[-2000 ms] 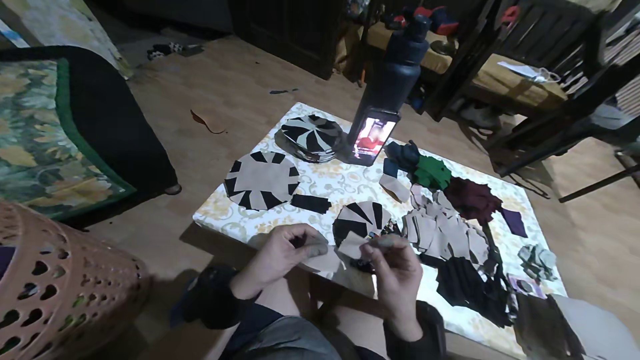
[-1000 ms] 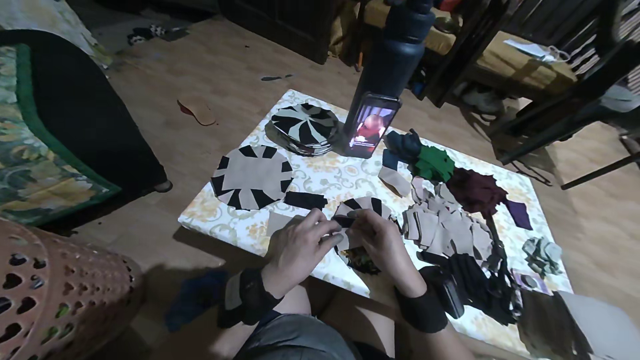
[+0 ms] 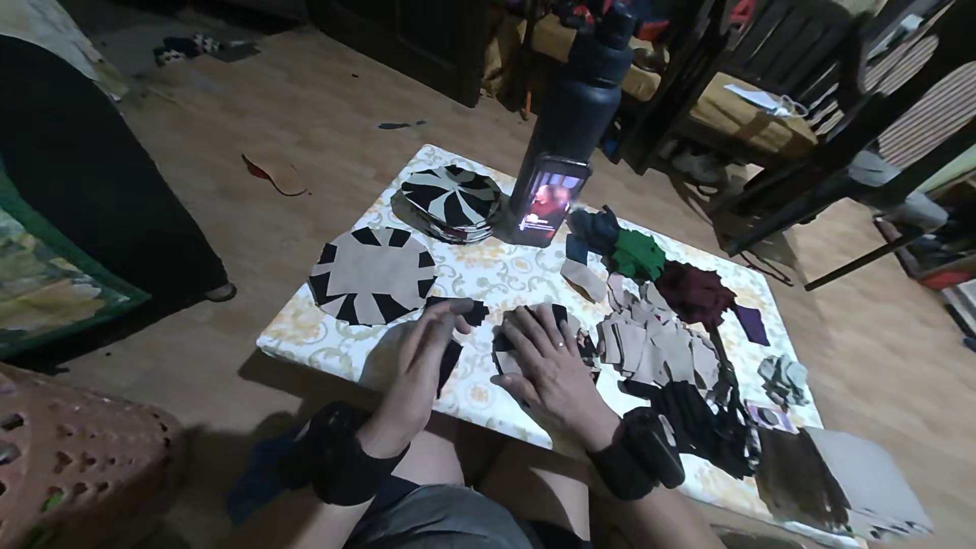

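Note:
My right hand (image 3: 545,362) lies palm down, fingers spread, on a round black-and-beige fabric patchwork piece (image 3: 507,347). My left hand (image 3: 427,351) is over the near edge of the table, above black fabric strips (image 3: 450,367); its palm is hidden, so whether it holds anything is unclear. A larger beige fabric disc with black edge patches (image 3: 374,274) lies to its left. Behind it is a stack of round black-and-white pieces (image 3: 451,200). Beige fabric pieces (image 3: 656,347) are heaped right of my right hand, with black fabric strips (image 3: 705,427) nearer me.
A phone (image 3: 550,202) leans on a dark bottle (image 3: 579,107) at the back of the cloth-covered table (image 3: 488,267). Green (image 3: 637,253) and maroon fabric (image 3: 694,292) lie at the right, folded grey cloth (image 3: 865,476) at the near right corner. A perforated basket (image 3: 84,457) stands at left.
My hands were together, fingering small fabric pieces; now they are apart. The right one rests flat on the round patchwork piece, the left one is beside it over black strips.

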